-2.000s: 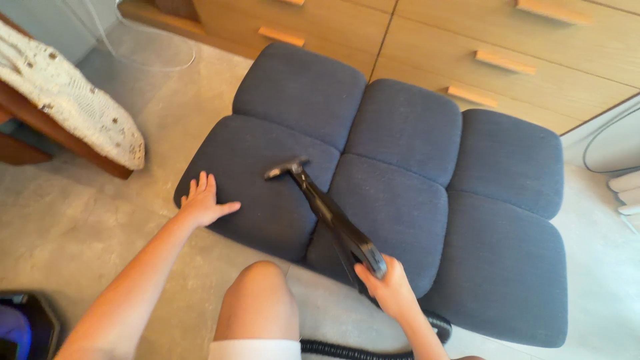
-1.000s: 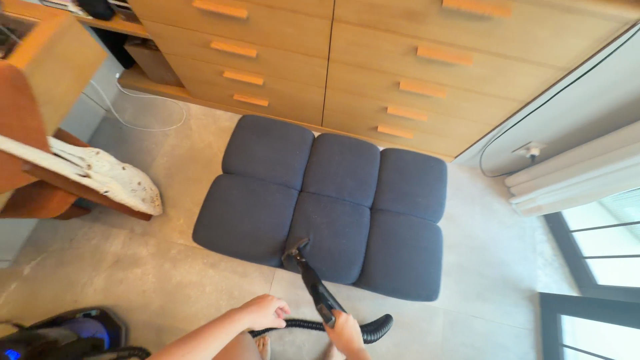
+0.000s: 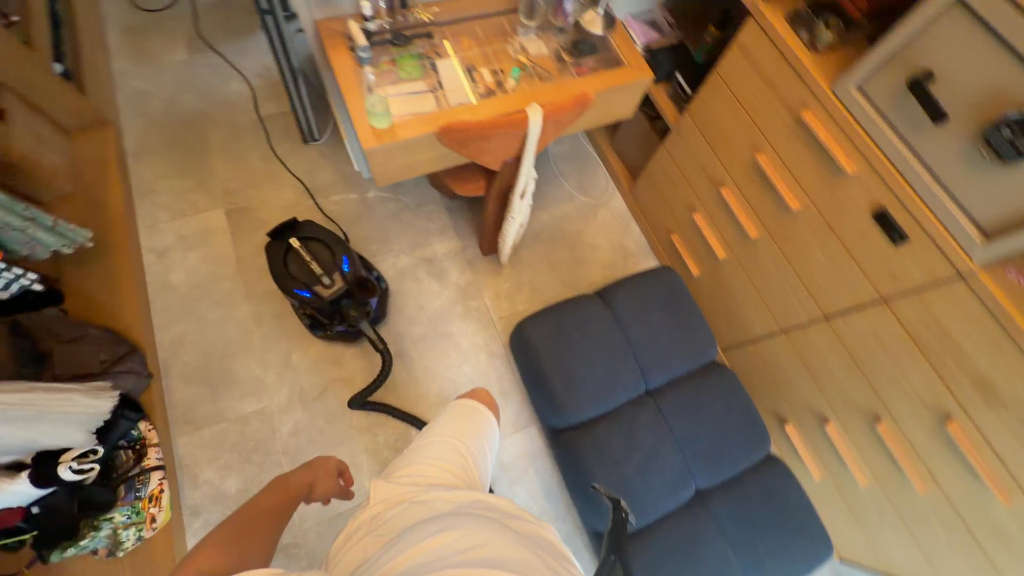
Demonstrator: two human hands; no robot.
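Observation:
My left hand [image 3: 326, 480] hangs over the floor at the lower left, fingers curled, with nothing seen in it. My right hand is out of view below the frame. A black vacuum nozzle and tube [image 3: 616, 528] rises from the bottom edge, its head over the near side of a dark blue tufted ottoman [image 3: 640, 400]. A black canister vacuum cleaner [image 3: 328, 280] with blue lights stands on the floor at the left. Its corrugated hose [image 3: 384, 368] curves toward my leg and passes out of sight there.
A power cord [image 3: 268, 136] runs back from the vacuum. Behind stand a glass-topped wooden desk [image 3: 504, 112] and an orange chair [image 3: 464, 180] with a white cloth. Wooden drawers [image 3: 800, 248] line the right, beyond the ottoman. Clothes [image 3: 72, 448] fill an open wardrobe at the left.
The view has swung left toward the vacuum and desk. My left hand, flat on the ottoman two seconds ago, is now away from it. My right hand has left the view.

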